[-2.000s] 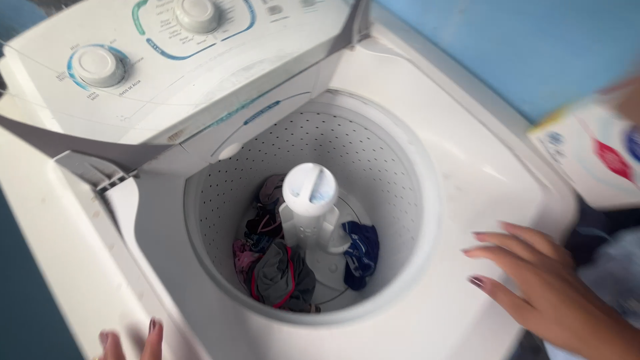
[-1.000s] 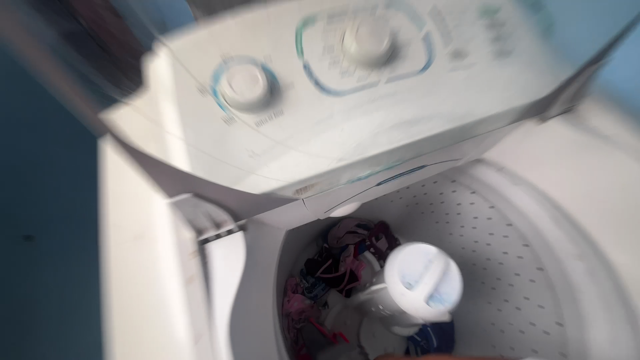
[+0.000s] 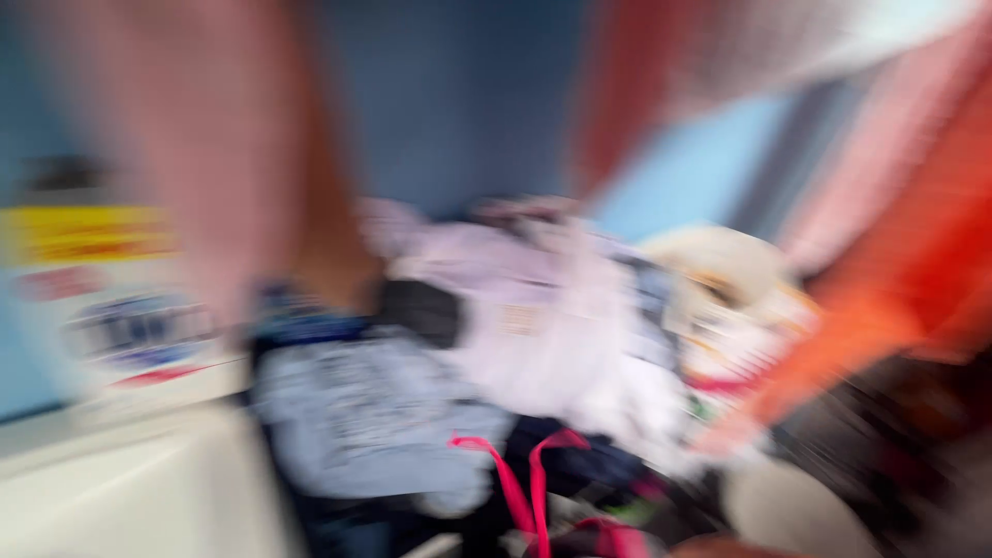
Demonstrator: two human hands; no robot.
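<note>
The view is heavily blurred. A skin-toned patch, possibly part of my right hand (image 3: 721, 547), shows at the bottom edge beside a heap of clothes; its fingers and anything in them cannot be made out. My left hand is not in view. In the heap lie a light blue garment (image 3: 372, 418), pale lavender and white garments (image 3: 542, 318) and dark cloth (image 3: 577, 457). A bright pink strap (image 3: 511, 488) loops over the lower part of the heap. A brown blurred shape (image 3: 333, 240) reaches down to the heap from above; whether it is an arm or cloth cannot be told.
The washing machine's white top edge (image 3: 147, 480) is at the lower left, with a white, yellow-banded detergent package (image 3: 139, 310) behind it. Pink cloth (image 3: 217, 155) hangs at the upper left, orange cloth (image 3: 899, 294) at the right. A white printed package (image 3: 728, 333) stands behind the heap.
The view has swung from the washing machine's controls and drum to the clothes heap beside it. Both hands showed over the machine two seconds ago; now at most a small part of one shows.
</note>
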